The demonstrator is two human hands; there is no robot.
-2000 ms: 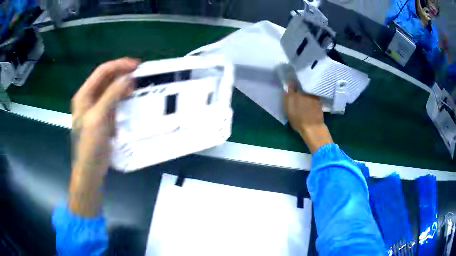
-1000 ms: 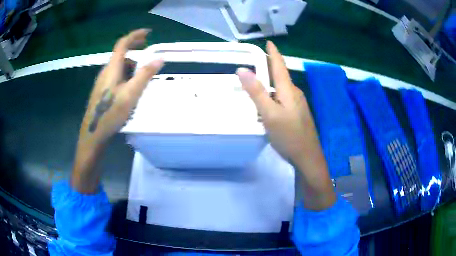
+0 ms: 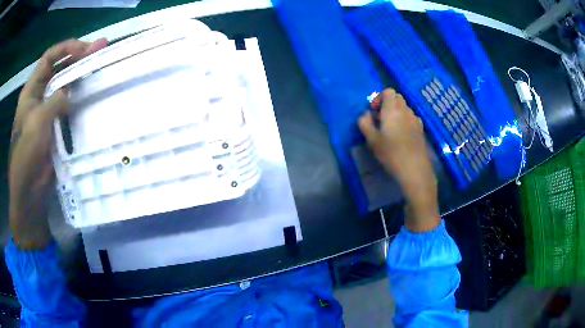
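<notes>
The white housing (image 3: pixel 147 173) lies on the white protective sheet (image 3: pixel 269 218), its ribbed face with several small screws showing. The white loop stand (image 3: pixel 135 48) is at its far end. My left hand (image 3: pixel 42 122) is closed around the stand's left corner, slightly blurred. My right hand (image 3: pixel 398 138) is over the left blue liner sheet (image 3: pixel 321 64), fingertips pinched near its surface; whether a pad is between them is unclear. Large grey pads (image 3: pixel 378 182) sit at that sheet's near end, partly behind my right wrist. Small grey pads (image 3: pixel 455 115) are in rows on the middle blue sheet (image 3: pixel 391 38).
A third blue sheet (image 3: pixel 474 70) lies further right, then a white corded device (image 3: pixel 526 93). Black tape tabs (image 3: pixel 290 237) mark the protective sheet's corners. A green crate (image 3: pixel 555 218) and a dark container (image 3: pixel 491 250) are at lower right. The conveyor's pale edge (image 3: pixel 244 8) runs behind.
The housing came off the belt side onto the sheet and now shows its ribbed face. My right hand has left the stand and moved right to the blue sheet. The view has shifted right.
</notes>
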